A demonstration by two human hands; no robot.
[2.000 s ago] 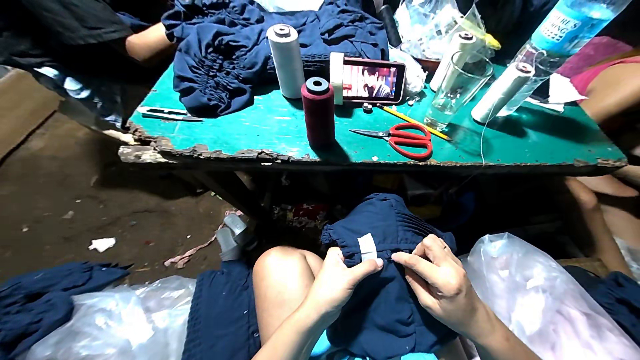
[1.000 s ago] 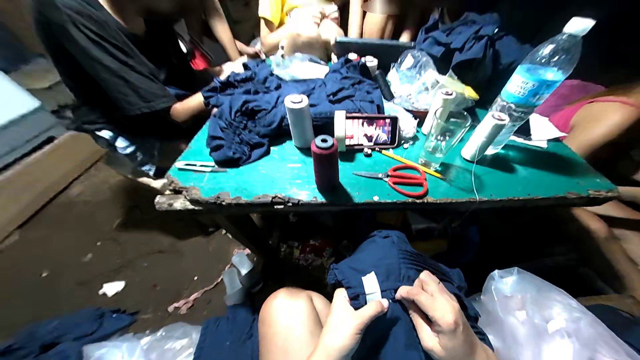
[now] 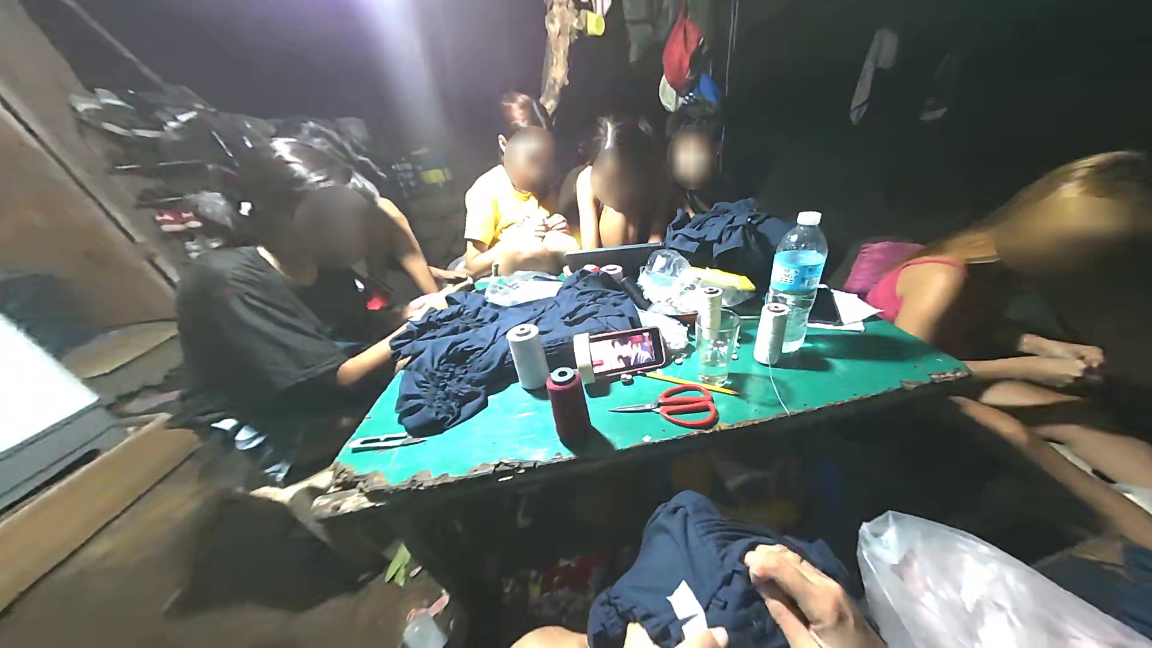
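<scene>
Navy blue gathered fabric (image 3: 688,558) lies over my lap at the bottom of the view. A small white tag (image 3: 688,605) shows on it. My left hand (image 3: 675,637), mostly cut off by the lower edge, pinches the fabric just below the tag. To the right, my right hand (image 3: 804,589) grips a fold of the same fabric between thumb and fingers. On the green table (image 3: 486,450) beyond lie red-handled scissors (image 3: 688,407), thread snips (image 3: 385,442) and a yellow pencil (image 3: 693,384). A dark red thread cone (image 3: 569,407) stands near a white one (image 3: 526,357).
A propped phone (image 3: 625,351), a drinking glass (image 3: 717,351), a plastic water bottle (image 3: 797,283) and more navy fabric (image 3: 540,328) occupy the table. Several people sit around it. A clear plastic bag (image 3: 972,576) is at my right. The table's front edge (image 3: 504,470) is chipped.
The view has tilted up a lot, bringing the people and the dark background into sight. Both hands stay at the navy fabric by the white tag.
</scene>
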